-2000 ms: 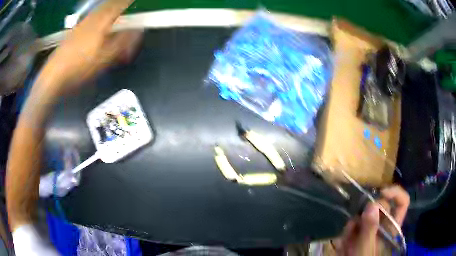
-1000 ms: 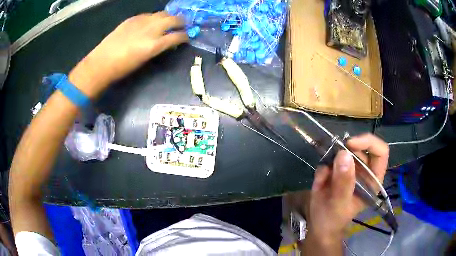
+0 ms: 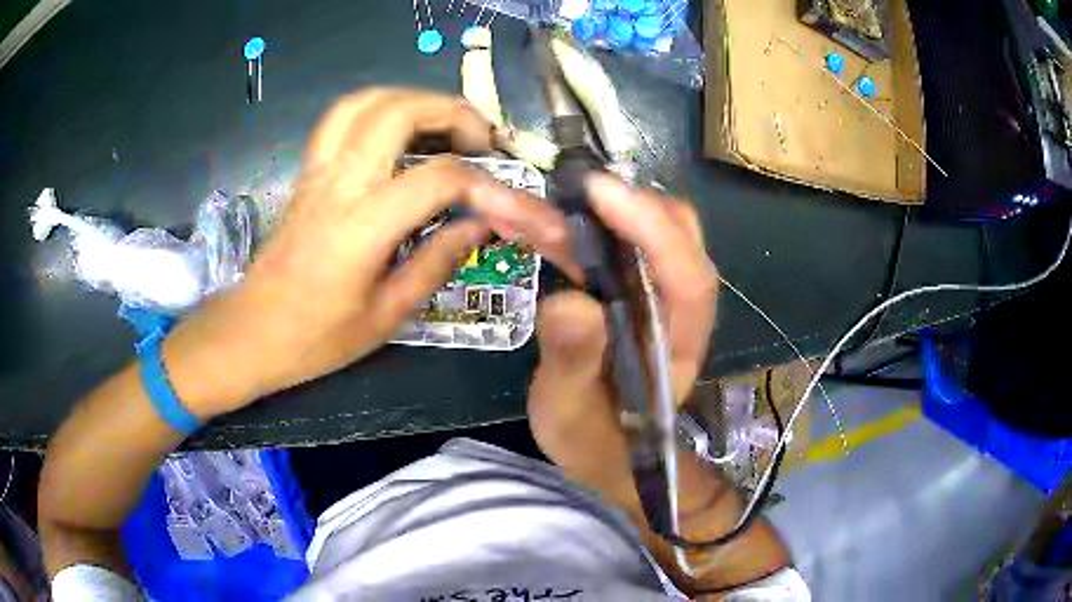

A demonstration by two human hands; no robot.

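The white power strip housing lies open on the dark mat, with its green circuit board partly showing. My left hand is over the housing, fingers bent; whether it holds something small at the fingertips cannot be told. My right hand grips the black soldering iron, tilted with its front end up over the pale-handled nippers. Blue disc components with wire legs lie behind my left hand; another disc lies near the nippers.
The bag of blue discs is at the back edge. The cardboard tray stands at the right with two discs in it. The wrapped power cord lies at the left. A blue bin is below the mat. A white tube loops at the right.
My left hand has moved from the bag to the housing. Loose discs now lie on the mat. My right hand has brought the iron leftward beside the housing.
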